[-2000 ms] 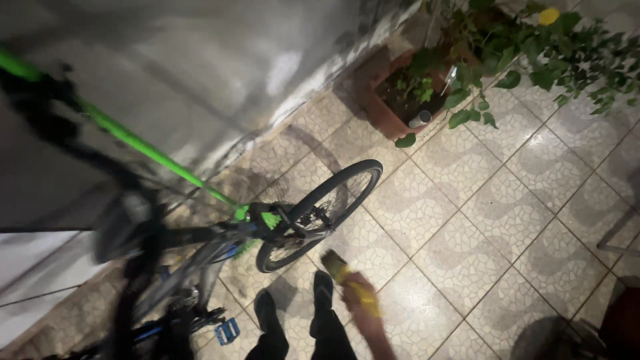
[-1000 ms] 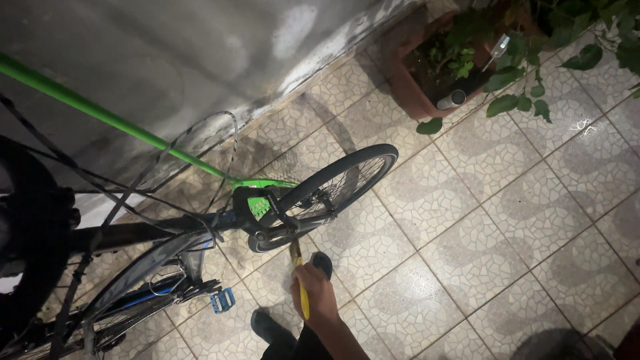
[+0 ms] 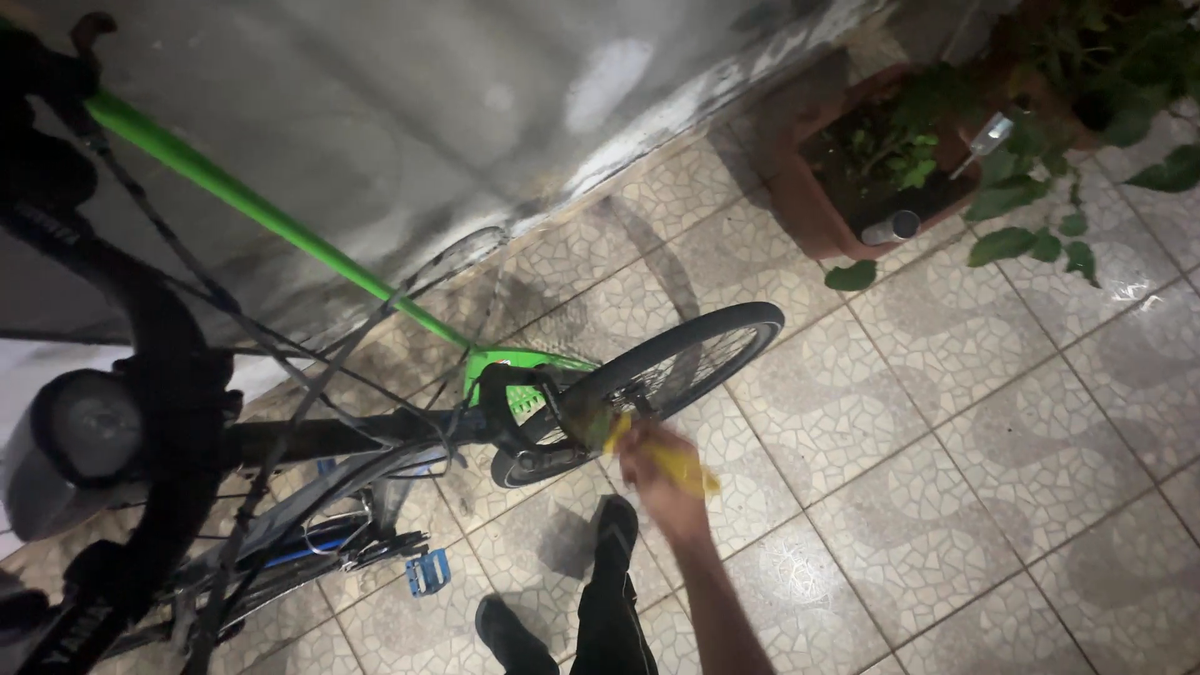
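Note:
My right hand (image 3: 661,469) is closed around the yellow handle of a brush (image 3: 670,462), blurred by motion. Its dark bristle end (image 3: 591,424) is over or against the lower fork and spokes of the bicycle's front wheel (image 3: 689,361); contact cannot be told. The bicycle (image 3: 356,441) fills the left side, with its handlebar (image 3: 155,347), a round front light (image 3: 89,427), cables and a blue pedal (image 3: 429,573) showing. My left hand is out of the picture.
A green broom (image 3: 506,375) leans along the grey wall (image 3: 394,112), its head behind the wheel. A terracotta planter (image 3: 806,202) holding plants, a small trowel-like tool (image 3: 989,141) and a metal cylinder (image 3: 891,228) stands at upper right. My dark shoes (image 3: 614,530) are on the tiled floor.
The brush has gone from below the wheel, where it was two seconds ago, up to the fork and spokes. The view has shifted about.

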